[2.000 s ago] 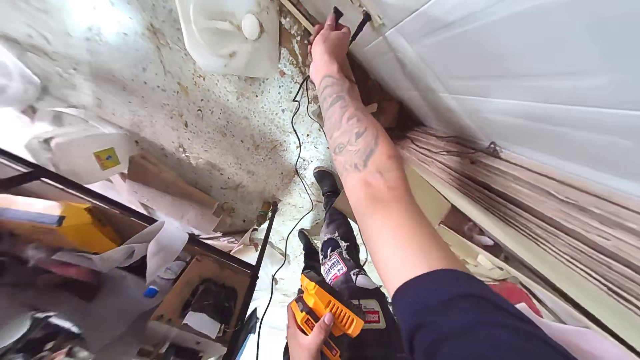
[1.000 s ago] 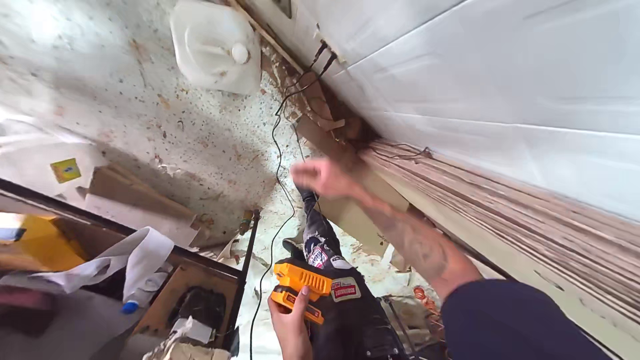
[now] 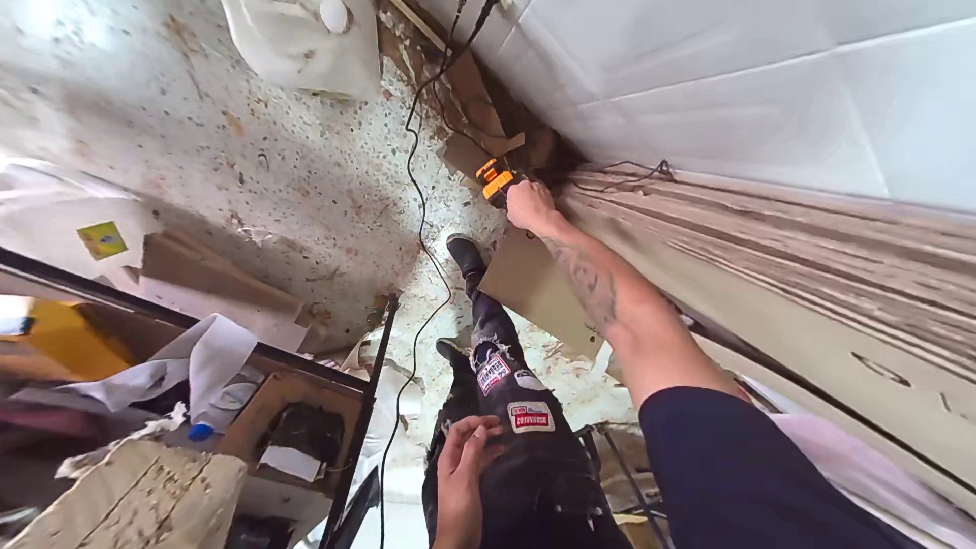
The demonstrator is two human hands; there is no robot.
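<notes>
My right hand (image 3: 529,204) is stretched forward, its fingers closed around a yellow and black power tool (image 3: 497,183), whose exact kind I cannot tell. The tool is over brown cardboard pieces (image 3: 476,156) near the foot of the white panelled wall. My left hand (image 3: 467,465) holds nothing, its fingers loosely apart over my dark patched trousers (image 3: 534,457). A black cable (image 3: 419,206) runs along the speckled floor to the left of my shoes. A flat cardboard sheet (image 3: 541,290) lies below my right forearm.
A white plastic jerrycan (image 3: 305,46) is at the upper left. Long stacked boards (image 3: 801,252) lean along the white wall (image 3: 732,91) at right. A black-framed rack (image 3: 305,358) with boxes, cloth and a blue-capped bottle (image 3: 201,431) fills the lower left. Folded cardboard (image 3: 213,282) lies beyond it.
The yellow tool was in my left hand in both earlier frames and is now in my right. My right hand came back from the cables by the wall, then reached forward again with the tool.
</notes>
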